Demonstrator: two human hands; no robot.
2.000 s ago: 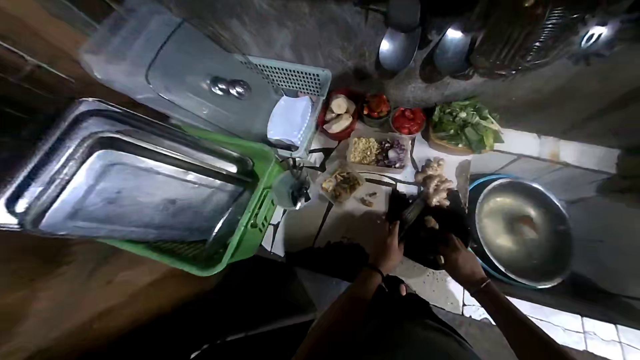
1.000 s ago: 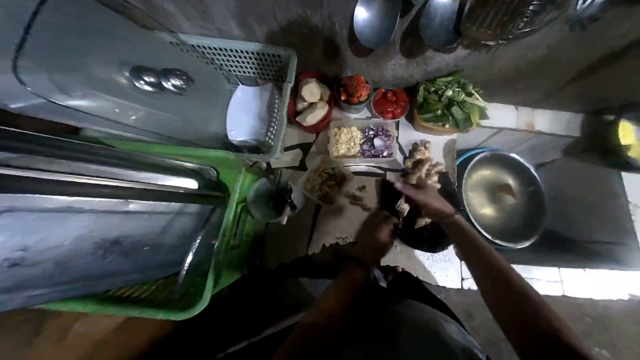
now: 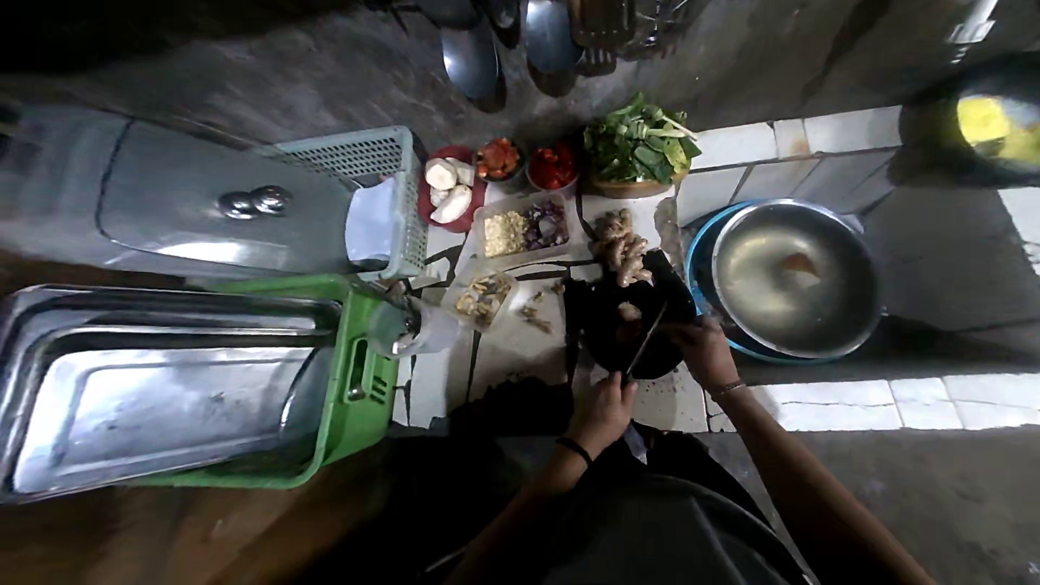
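Observation:
My left hand (image 3: 608, 406) is closed around the handle of a knife (image 3: 647, 340), whose blade points up and right over a dark round board (image 3: 601, 345). My right hand (image 3: 705, 349) is at the board's right edge, near the blade; its fingertips are too dark to tell whether they hold anything. A small pale piece (image 3: 628, 311) lies on the board, left of the blade. Knobbly ginger root (image 3: 624, 248) rests at the board's upper edge. Left of the board, peelings (image 3: 535, 317) lie on the tiles beside a clear tub of brownish scraps (image 3: 483, 299).
A metal bowl of water (image 3: 796, 280) stands right, in a blue basin (image 3: 700, 284). Behind are leafy greens (image 3: 642, 145), red bowls (image 3: 453, 223), and a container of chopped ingredients (image 3: 520, 227). A green crate (image 3: 341, 422) with metal trays (image 3: 171, 406) stands left. Ladles (image 3: 471, 61) hang behind.
My right hand has moved from the ginger root down to the board's right side. The knife now shows plainly over the board. The view has shifted.

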